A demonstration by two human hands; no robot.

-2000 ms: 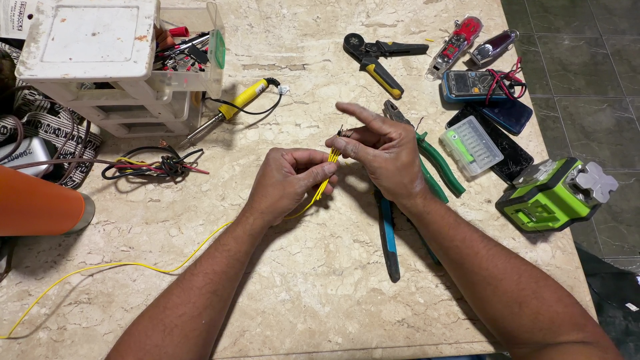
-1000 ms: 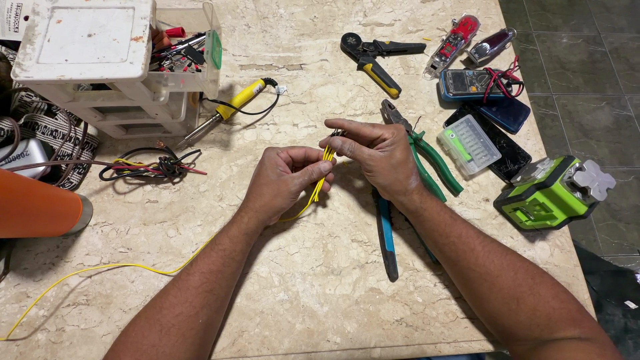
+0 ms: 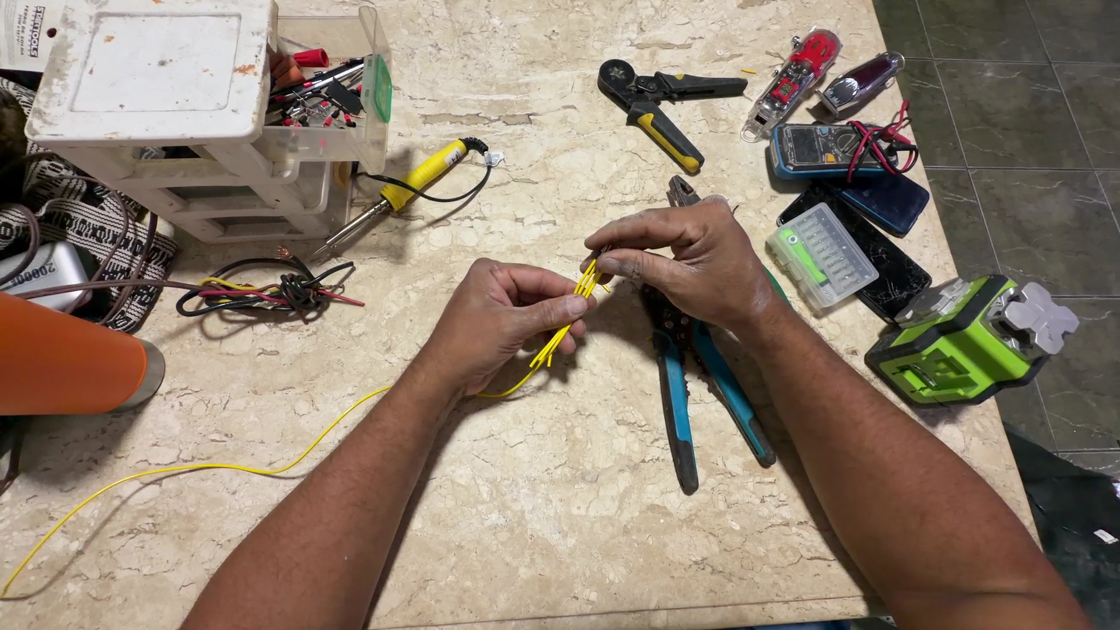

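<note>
A small bundle of yellow insulated wires [image 3: 555, 343] is pinched between the thumb and fingers of my left hand [image 3: 516, 319]. Thumb and index finger of my right hand [image 3: 691, 258] close on the bundle's upper end; the wire tips there are mostly hidden by the fingers. One long yellow wire [image 3: 254, 470] runs from beneath my left hand to the table's left side. Under and beside my right hand lie blue-handled pliers [image 3: 674, 402], a wire tool whose jaws are partly covered. Green-handled pliers [image 3: 682, 191] show only their metal nose and a bit of handle behind that hand.
A crimping tool [image 3: 652, 101] lies at the back. Rightward are a multimeter [image 3: 814, 149], a clear bit case [image 3: 822, 254], hair clippers [image 3: 796, 83] and a green laser level [image 3: 954, 346]. On the left are a soldering iron [image 3: 424, 175], plastic drawers [image 3: 166, 70], coiled cables [image 3: 289, 293] and an orange cylinder [image 3: 70, 354].
My right hand's fingers have drawn in around the wire tips, and its raised index finger has come down since two seconds ago. My left hand stays nearly in place on the bundle.
</note>
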